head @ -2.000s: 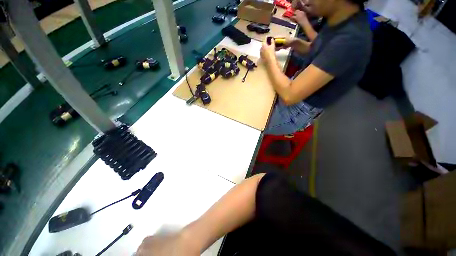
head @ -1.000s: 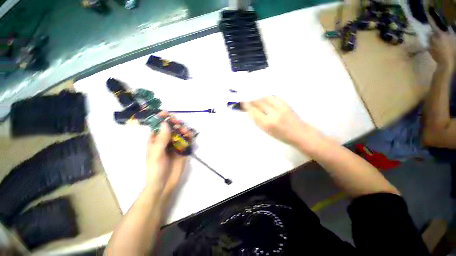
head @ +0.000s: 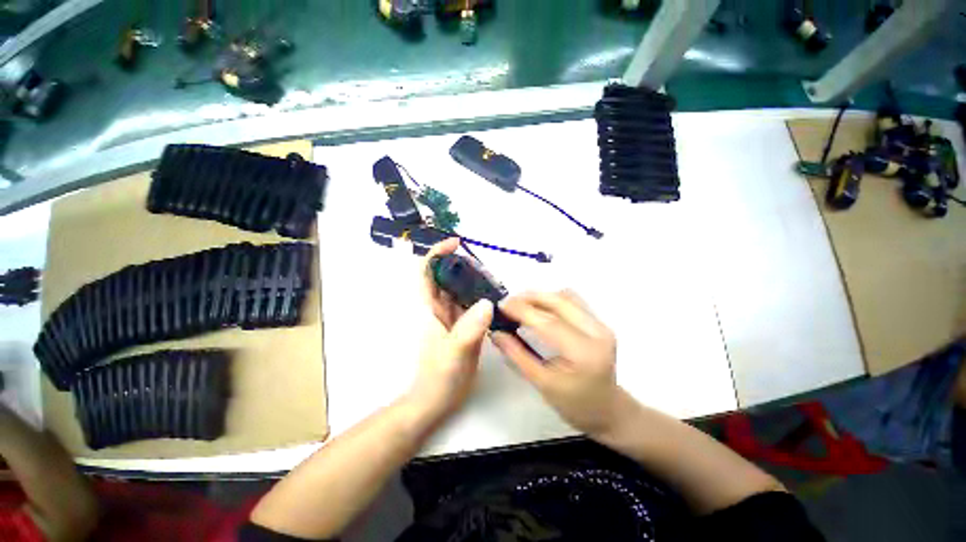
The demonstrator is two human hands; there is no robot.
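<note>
My left hand holds a half-assembled unit, a black oblong body with a bit of green at its upper end. My right hand is at the unit's lower end, its fingers closed around that end or its cord; which one is hidden. Just beyond my hands lie more half-assembled units with yellow marks, a green circuit board and a cord with a plug. A closed unit with its cord lies behind them on the white bench top.
Stacked black covers stand at the far edge. Three ribbed black rows lie on the left cardboard. Waiting units lie on the right cardboard. Metal posts rise beside the green belt. A person's arm shows at lower left.
The view has swung and now shows more of the left. My right hand has come in from the right to the unit in my left hand. The unit has turned and shows its black side.
</note>
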